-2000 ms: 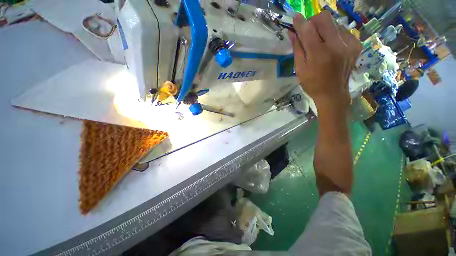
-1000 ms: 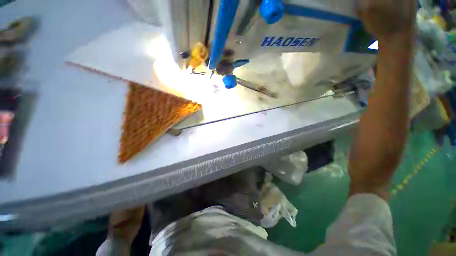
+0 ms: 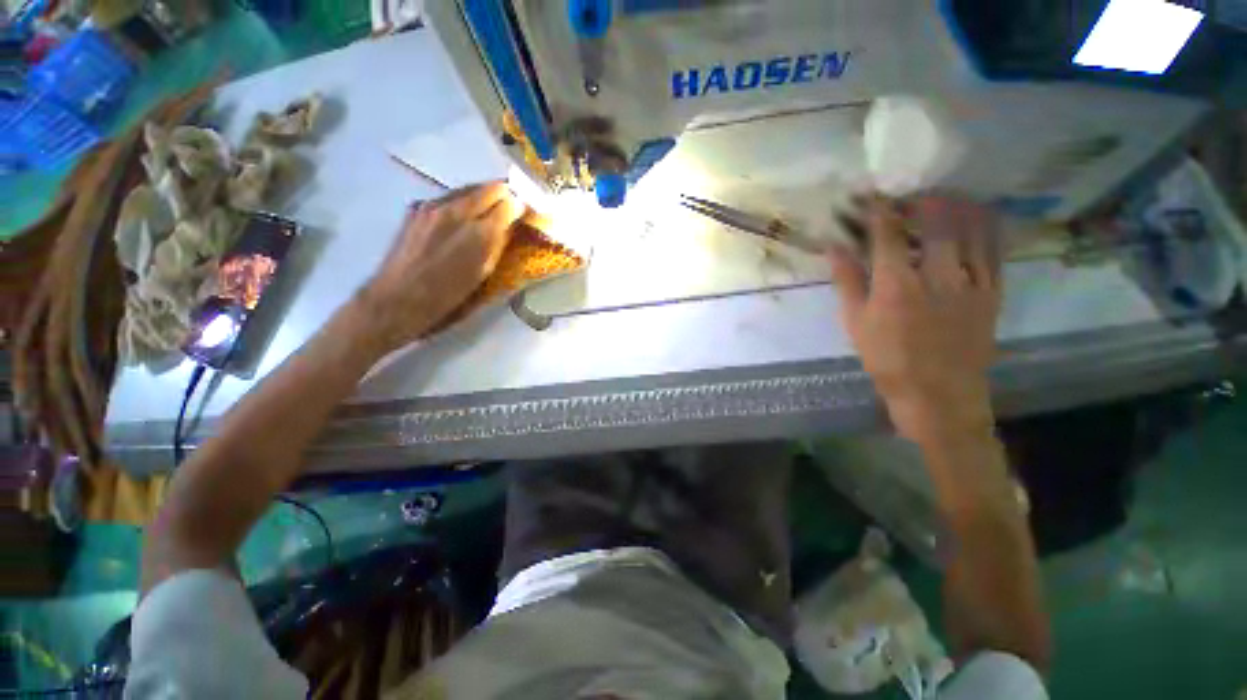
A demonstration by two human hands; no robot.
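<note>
The rust-brown plush piece (image 3: 542, 257) lies at the lit needle area, its tip to the right; the rest is partly under my left hand (image 3: 458, 253). My left fingers hold it against the bed, left of the presser foot. A white backing edge shows beyond my fingers. The machine's white head (image 3: 821, 82) stands behind. A thin pointed metal tool (image 3: 739, 216) lies right of the needle, points leftward. My right hand (image 3: 923, 287), slightly blurred, is low over the bed at the tool's right end; whether it grips the tool is hidden.
Cream plush parts (image 3: 171, 205) and a cabled smartphone (image 3: 246, 294) lie at the left. Long brown pieces (image 3: 62, 287) hang off the left edge. The ruler-marked front edge (image 3: 615, 404) runs before me. A black bag of brown pieces and a white plastic bag (image 3: 862, 622) are below.
My right hand has come down from the machine's top to the bed. My left hand has risen from below the table onto the plush piece. The view has shifted, showing the table's left side.
</note>
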